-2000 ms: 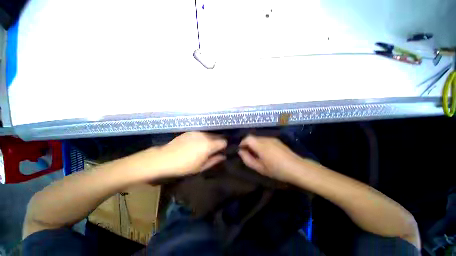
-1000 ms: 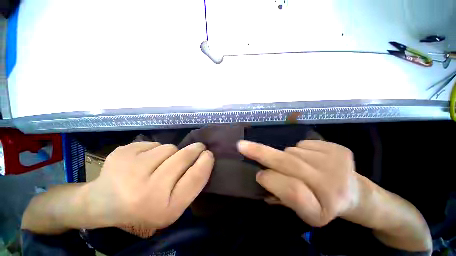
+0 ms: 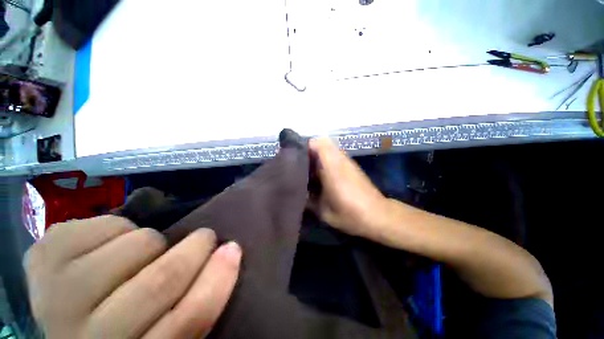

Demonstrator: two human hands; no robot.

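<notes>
The dark brown garment is stretched between my hands in front of the table's front edge, with a darker black part below it. My left hand is large and close at the lower left, with its fingers closed on the cloth. My right hand is near the ruler strip and grips the garment's upper end, where a small dark bunched tip stands up over the table edge. The right fingertips are partly hidden by the cloth.
The white table carries a ruler strip along its front edge. Thread snips, thin metal tools and a yellow handle lie at the right. A phone is at the left. A red stool stands below left.
The garment has come up from below the table edge and is now stretched diagonally. My left hand has moved left and closer to the camera; my right hand has moved up and left.
</notes>
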